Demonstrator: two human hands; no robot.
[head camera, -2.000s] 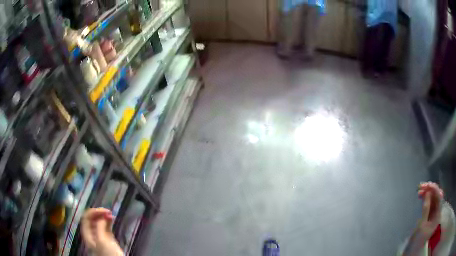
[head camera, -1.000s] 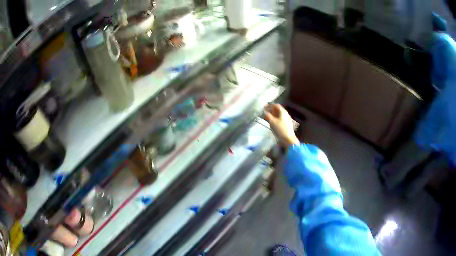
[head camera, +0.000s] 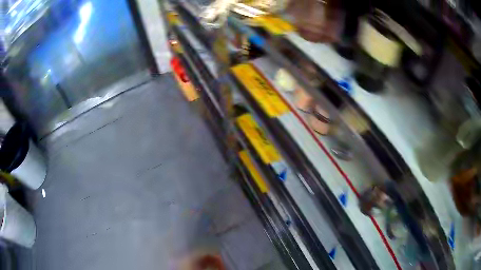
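A storage rack (head camera: 337, 179) runs diagonally across the right half, with white shelves, dark edges and yellow labels. A cup or bottle with a cream band (head camera: 378, 43) stands on an upper shelf. Pinkish cups (head camera: 316, 118) and a blurred clear vessel (head camera: 343, 150) are on a lower shelf. A blurred reddish, skin-toned patch at the bottom edge seems to be part of my left hand (head camera: 207, 261); its fingers and any hold cannot be made out. My right hand is not in view.
Grey floor (head camera: 126, 179) lies left of the rack. Two white bins (head camera: 30, 166) stand at the left edge. A shiny bluish metal panel or door (head camera: 79, 58) is at the upper left. A red and orange object (head camera: 183, 79) is by the rack's far end.
The view has swung sharply, so the rack now lies on the right and the floor and bins on the left. The blue-sleeved right arm and the coworker have left the picture.
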